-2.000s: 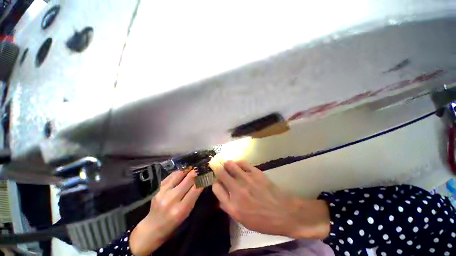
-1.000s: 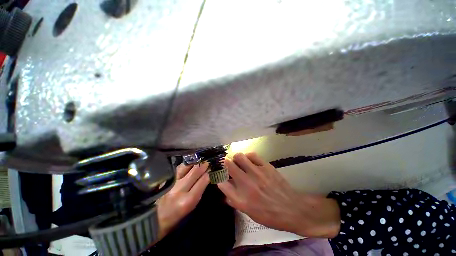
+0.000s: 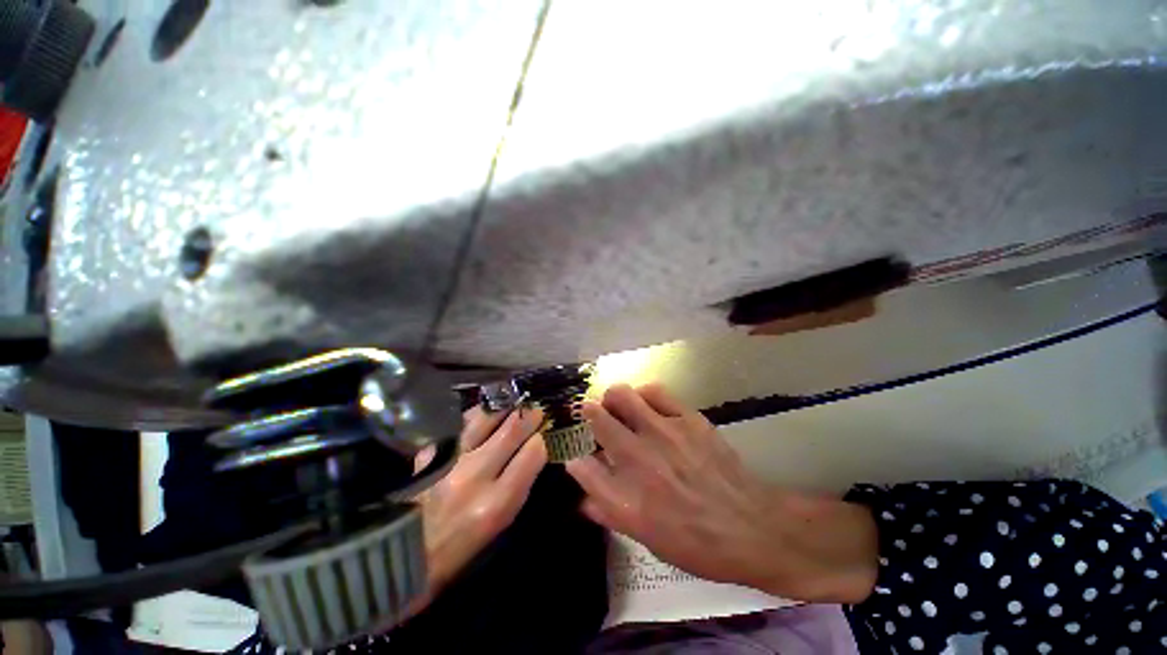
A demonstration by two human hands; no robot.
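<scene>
The black garment (image 3: pixel 544 563) hangs from the bed's front edge between my hands towards the lap. My left hand (image 3: pixel 484 493) lies on the black cloth left of the needle area, fingertips close to the presser foot (image 3: pixel 502 394), partly hidden behind the tension knob (image 3: pixel 339 576). My right hand (image 3: pixel 678 493) lies right of the needle area, fingers bent down on the cloth beside a small ribbed knob (image 3: pixel 570 443). The needle itself cannot be made out. A narrow black strip or cord (image 3: pixel 870 390) runs right from beside my right hand.
The white sewing machine head (image 3: pixel 614 141) fills the upper view. Metal thread guides (image 3: pixel 301 410) stand close at the left. The machine bed (image 3: pixel 998 416) has printed marks near its front edge. Mauve cloth (image 3: pixel 755 632) covers the lap.
The view has shifted, so the tension knob and guides appear nearer and further right than two seconds ago. Both hands stay at the needle area, with small finger shifts.
</scene>
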